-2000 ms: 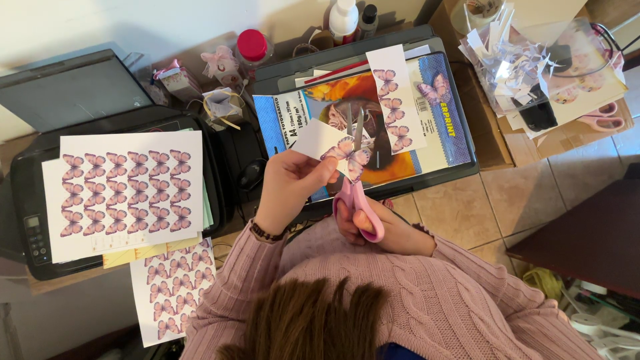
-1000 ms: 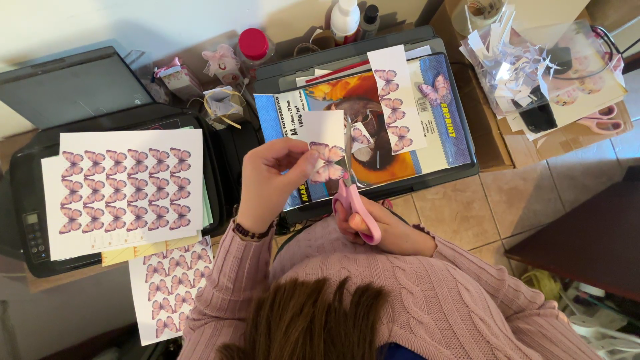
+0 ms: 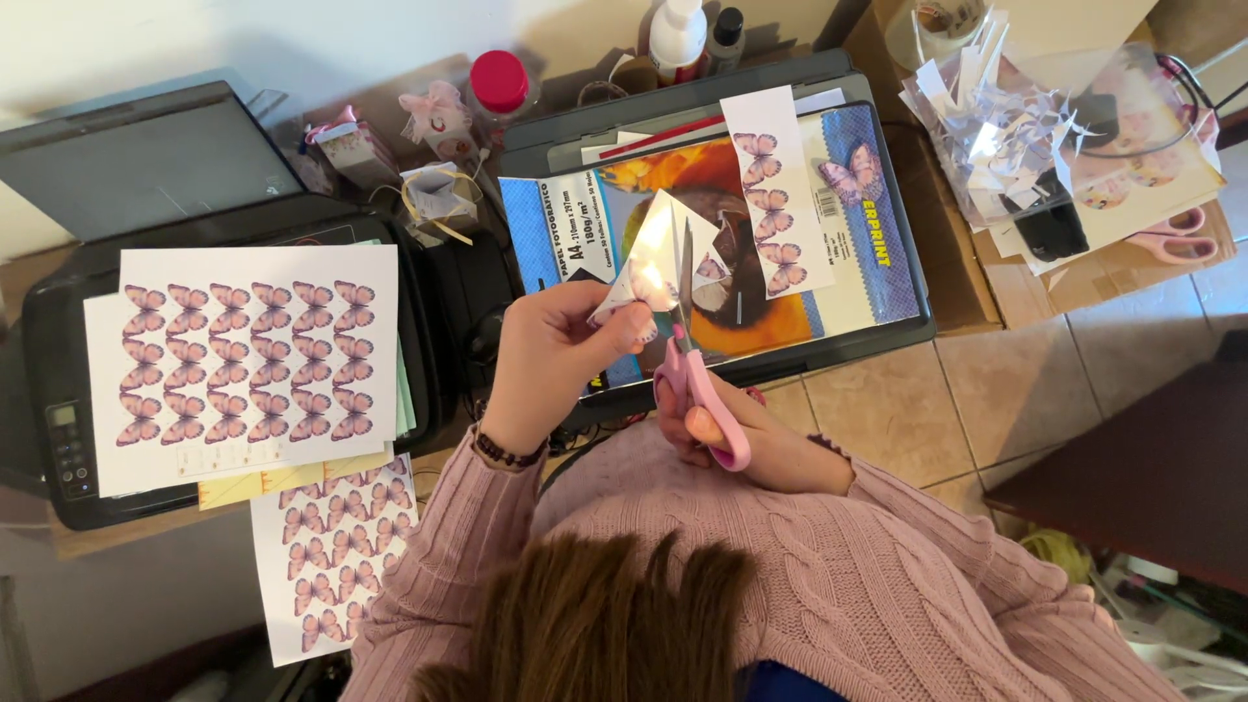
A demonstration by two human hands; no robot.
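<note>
Pinched between the thumb and fingers of my left hand (image 3: 561, 361) is a glossy piece of white paper (image 3: 671, 229) with a printed butterfly, partly washed out by glare. My right hand (image 3: 765, 439) grips pink-handled scissors (image 3: 704, 385), whose blades lie at the paper's right edge, slightly apart. Beyond them, a paper strip of printed butterflies (image 3: 775, 219) and a cut-out butterfly (image 3: 853, 175) rest on a photo paper pack (image 3: 643, 166).
Butterfly sheets (image 3: 244, 263) cover the printer at left; another sheet (image 3: 327, 575) hangs below. At right are a clear bag of paper scraps (image 3: 1004, 146) and other pink scissors (image 3: 1175, 239). A red-capped jar (image 3: 499, 83) and a white bottle (image 3: 677, 39) stand behind.
The paper in my left hand has been turned and tilted, its white part now pointing up and catching the light. The scissors remain in my right hand beside it.
</note>
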